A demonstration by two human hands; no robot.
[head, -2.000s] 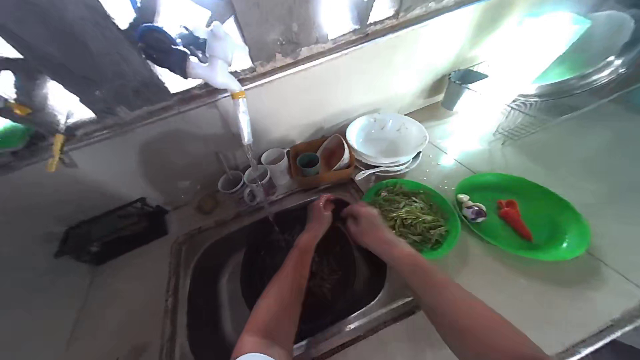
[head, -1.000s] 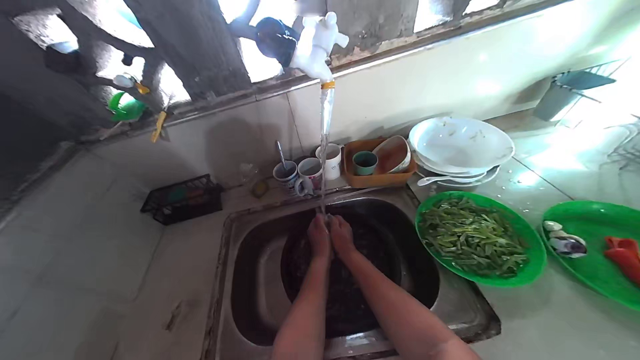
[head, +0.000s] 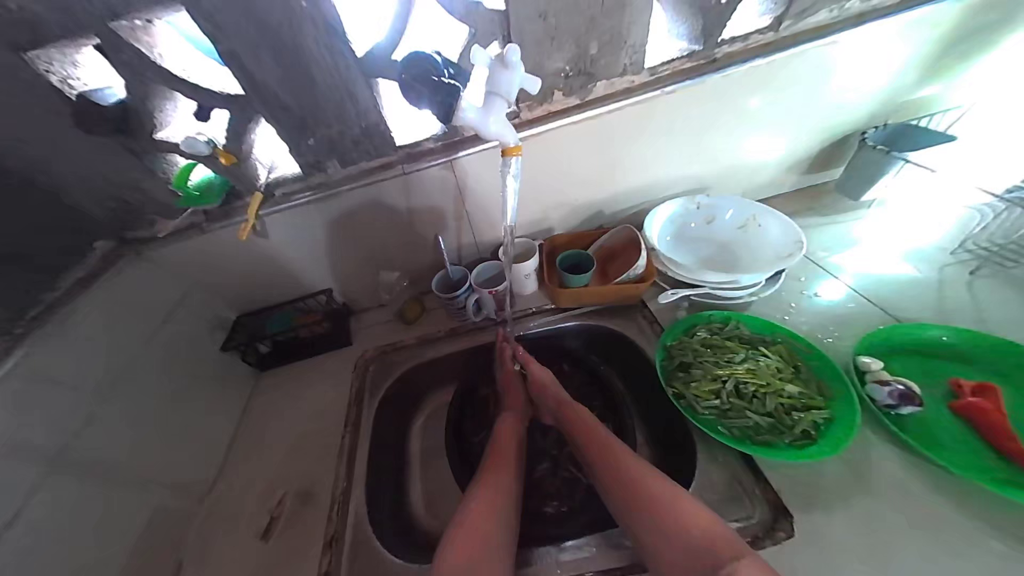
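Water runs from a white plastic faucet [head: 492,96] down onto my left hand [head: 510,376] and my right hand [head: 544,384], which are pressed close together over the sink. Something small and pale shows between the fingers, too small to name. Below my hands, a dark round basin [head: 592,456] sits in the stainless steel sink [head: 416,480], with water and indistinct pieces in it. Right of the sink, a green plastic bowl [head: 840,416] holds cut green vegetables [head: 744,384]. Farther right lies a green plate [head: 920,344] with a red pepper [head: 988,416], garlic [head: 870,365] and a purple-and-white piece [head: 894,396].
Behind the sink stand several mugs [head: 524,268], an orange-brown tray [head: 596,298] with a green cup [head: 575,269] and bowls, and stacked white dishes [head: 724,236]. A black basket [head: 288,328] is at the left, a gray container [head: 872,164] at the back right.
Two seconds ago my hands were apart over the basin, the right one near the bowl of greens; now they are together under the running water. The view has shifted.
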